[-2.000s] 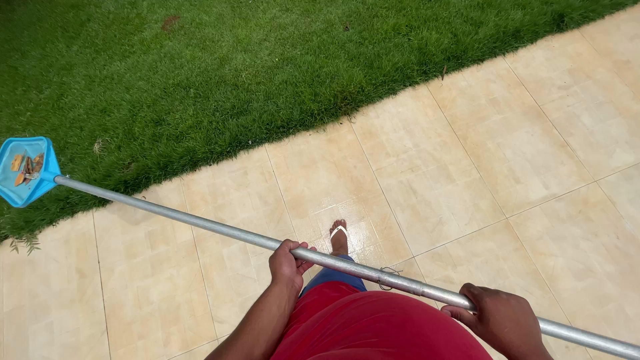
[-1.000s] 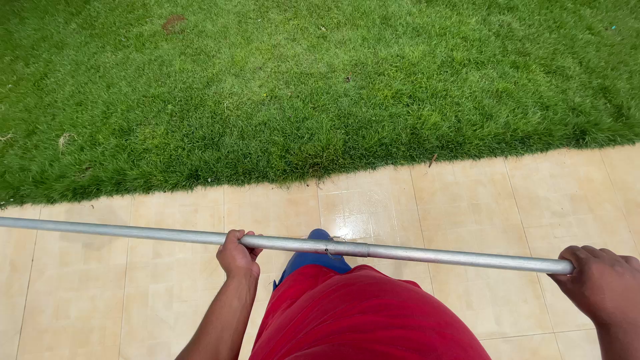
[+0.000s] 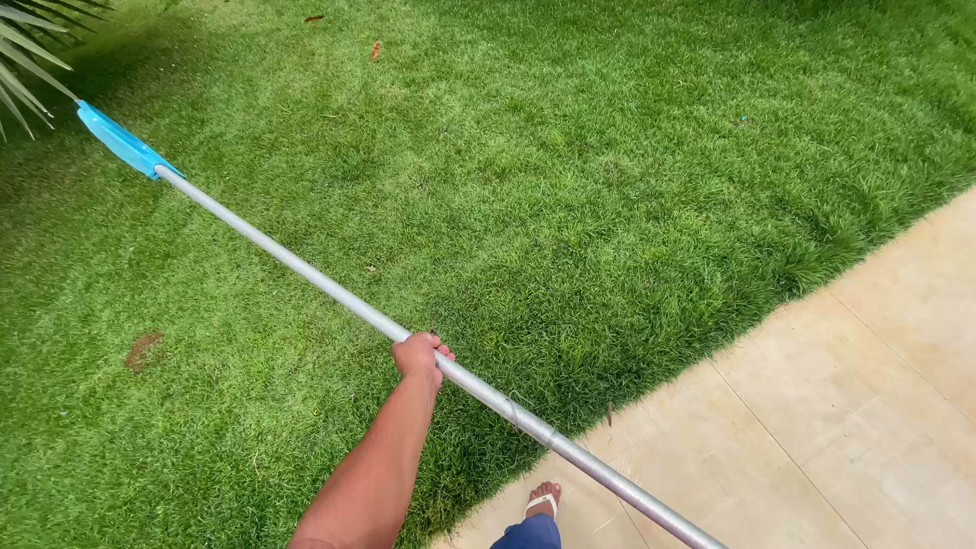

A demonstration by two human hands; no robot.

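Note:
My left hand (image 3: 422,355) is closed around a long metal pole (image 3: 290,258) that runs from the upper left down to the lower right. At the pole's far end a blue plastic skimmer net head (image 3: 122,140) is tilted edge-on above the lawn, close to some palm leaf tips; its inside is hidden. A thin wire wraps the pole at a joint below my left hand. My right hand is out of view, as is the pole's near end.
Green lawn (image 3: 534,175) borders beige floor tiles (image 3: 801,396) along a diagonal edge. A foot in a white-strapped flip-flop (image 3: 544,499) stands on the tiles near the grass. Palm leaves (image 3: 27,65) reach in at the top left; dry leaves lie about.
The view has shifted toward the lawn. The net head, showing orange and brown debris two seconds ago, is now turned edge-on over the grass. My right hand has left the view.

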